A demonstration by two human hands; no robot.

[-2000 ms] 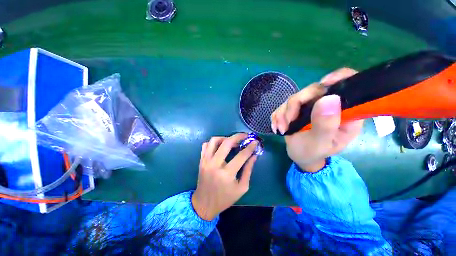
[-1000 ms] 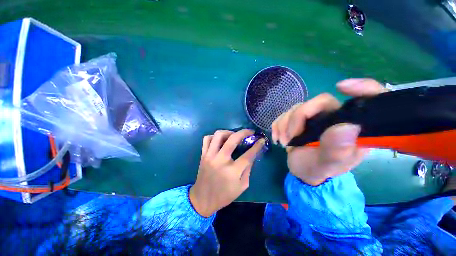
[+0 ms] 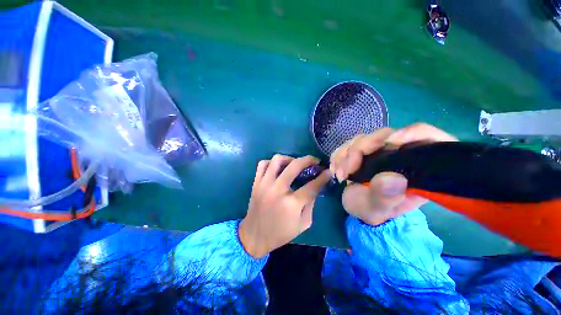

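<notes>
My left hand (image 3: 280, 200) holds a small shiny dark round unit (image 3: 307, 176) on the green bench between thumb and fingers, which cover much of it. My right hand (image 3: 384, 175) grips a black and orange electric screwdriver (image 3: 467, 175) lying slanted to the right. Its tip end is at my right fingertips, close beside the unit. The bit and any screw are too small or hidden to tell. A round dark screw dish (image 3: 354, 114) with a dotted bottom sits just above my hands, its lower edge partly behind my right fingers.
A clear plastic bag (image 3: 120, 123) with dark contents lies at the left against a blue box (image 3: 71, 67) with white edges. Orange and clear tubes (image 3: 71, 215) run below it. Another round unit (image 3: 438, 23) lies at the top right. A grey metal bar (image 3: 523, 123) is at the right.
My right hand and the screwdriver have come closer to the unit, and the screwdriver's rear has swung lower. The view has shifted, bringing the metal bar in at the right.
</notes>
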